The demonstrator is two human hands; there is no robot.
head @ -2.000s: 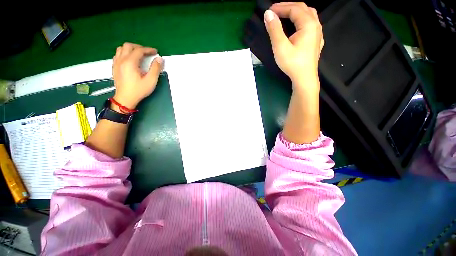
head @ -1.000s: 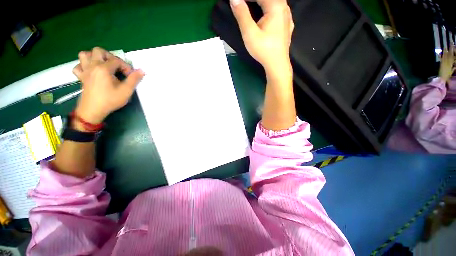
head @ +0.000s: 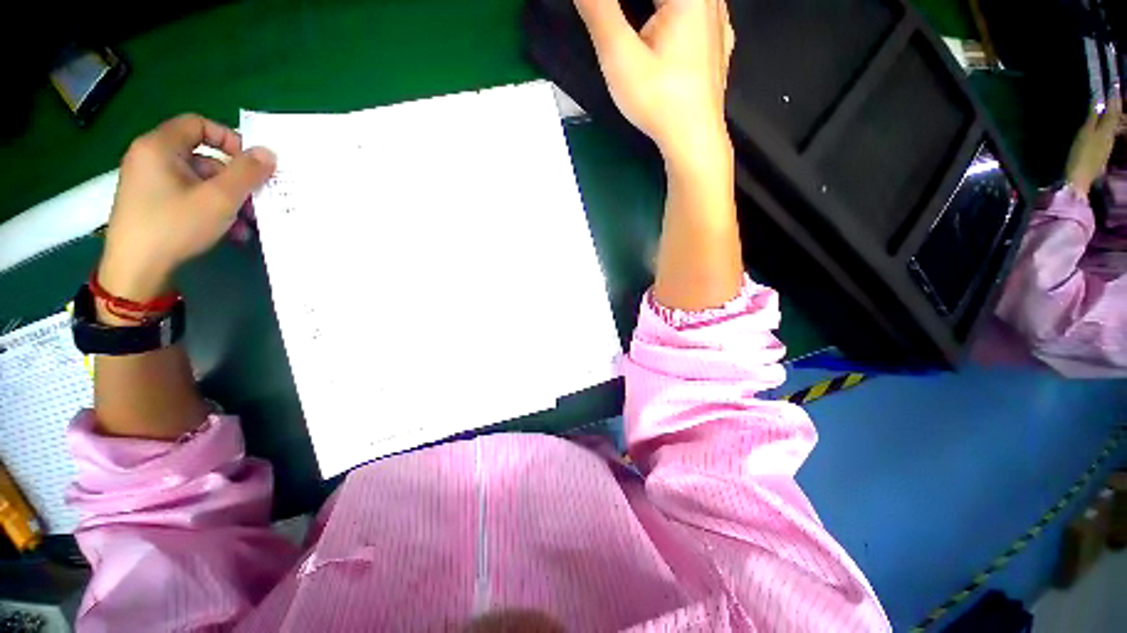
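Observation:
White paper sheets (head: 433,272) lie on the green bench in front of me. They look like two overlapping sheets, the left one with faint print along its left side. My left hand (head: 185,192) pinches the upper left corner between thumb and fingers. My right hand (head: 674,74) is at the top edge of the picture, over the near left part of the black foam tray (head: 791,235). Its thumb is apart from the fingers, but the fingertips are cut off, so I cannot tell if it holds anything.
A glossy black phone (head: 968,235) sits in the tray's near pocket. A printed record sheet (head: 43,414) and an orange-handled tool (head: 17,513) are at far left. A small dark slab (head: 89,82) lies at the back left. Another person's hand (head: 1094,142) shows at far right.
My left hand has moved left and taken hold of a paper corner. The white paper now spreads wider to the left and shows faint print. My right hand stays over the tray.

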